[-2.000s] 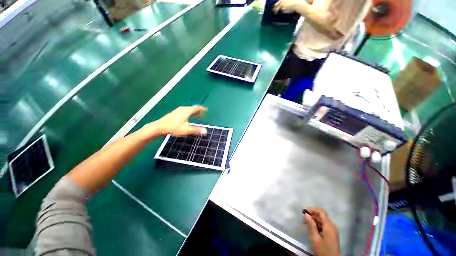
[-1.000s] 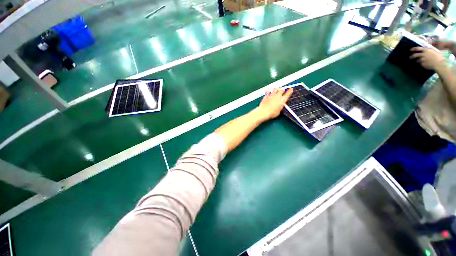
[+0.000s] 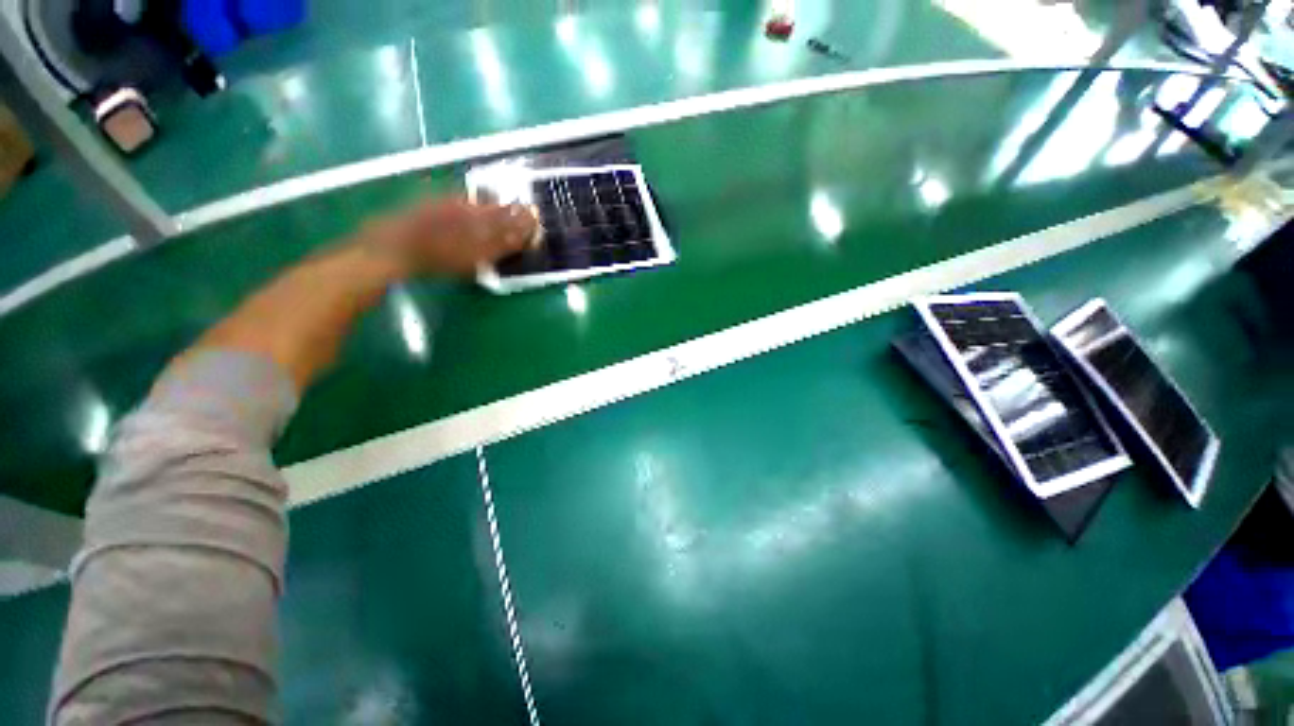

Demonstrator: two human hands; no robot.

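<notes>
My left hand (image 3: 490,238) is blurred and lies at the left end of a white-framed solar panel (image 3: 589,220) on the green conveyor belt (image 3: 766,170). A dark panel shows under its far edge. Whether my fingers grip the panel cannot be told. My right hand is out of the picture. On the green bench (image 3: 738,525) at the right, a panel (image 3: 1025,390) lies face up and skewed on a dark one. Another framed panel (image 3: 1142,397) lies beside them.
A pale rail (image 3: 681,363) runs between bench and belt. The pale-framed light box (image 3: 1157,681) is cut off at the lower right. A grey post (image 3: 85,142) stands at the left. Blue material (image 3: 1249,610) shows at the right edge. A small red object (image 3: 779,27) lies beyond the belt.
My left hand has left the bench panels and moved left to the panel on the belt. The view has swung left, so my right hand, seen two seconds ago, and the coworker's hands are gone.
</notes>
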